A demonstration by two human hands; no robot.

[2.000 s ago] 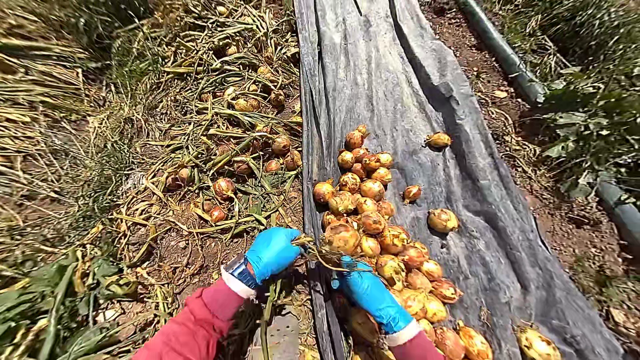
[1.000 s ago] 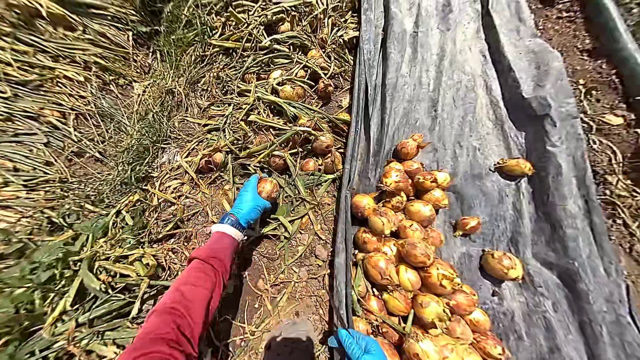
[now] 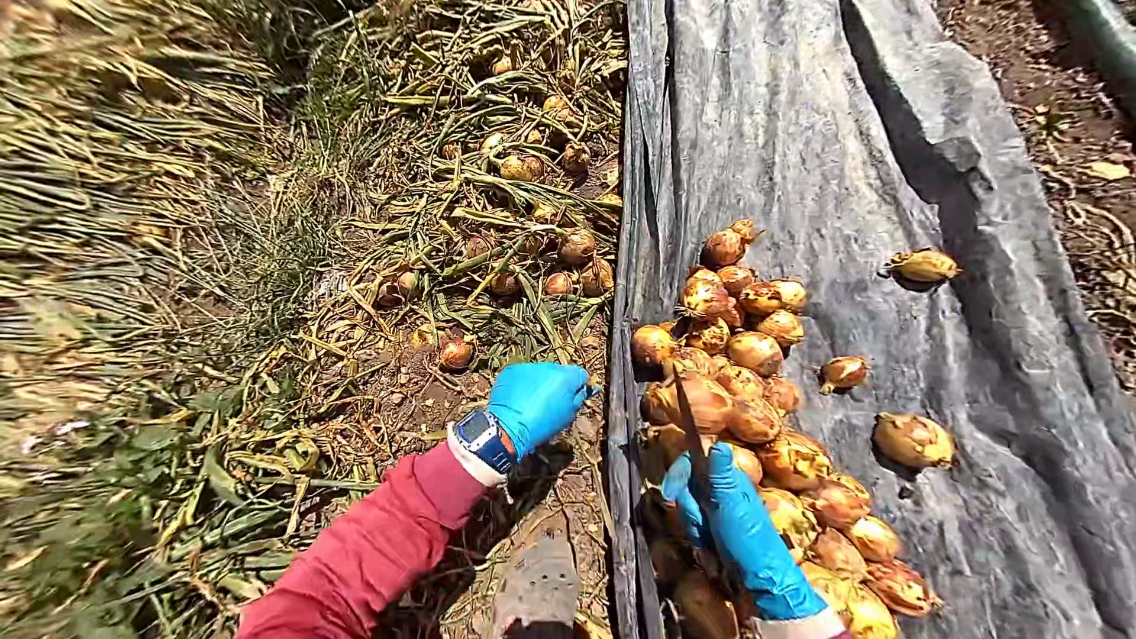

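My left hand (image 3: 540,404), in a blue glove with a watch at the wrist, is over the soil just left of the grey fabric sheet (image 3: 799,115). Its fingers are curled, with a small yellowish bit at the tips; whether anything is inside them is hidden. Below and left of it, red sleeve fabric covers the arm. My right hand (image 3: 741,524), also gloved in blue, grips a knife (image 3: 690,426) with its dark blade pointing up and away, above a heap of yellow-brown onions (image 3: 754,417) on the sheet. A single onion (image 3: 456,353) lies on soil left of my left hand.
More onions (image 3: 577,247) lie among dry onion leaves (image 3: 426,213) left of the sheet. A few loose onions (image 3: 914,441) rest right of the heap. A shoe (image 3: 537,581) shows at the bottom, and a green hose or pipe (image 3: 1100,44) crosses the upper right corner.
My left hand, on an onion among the leaves one second ago, has moved right and nearer to the sheet. My right hand has come further into view, and its knife now shows clearly.
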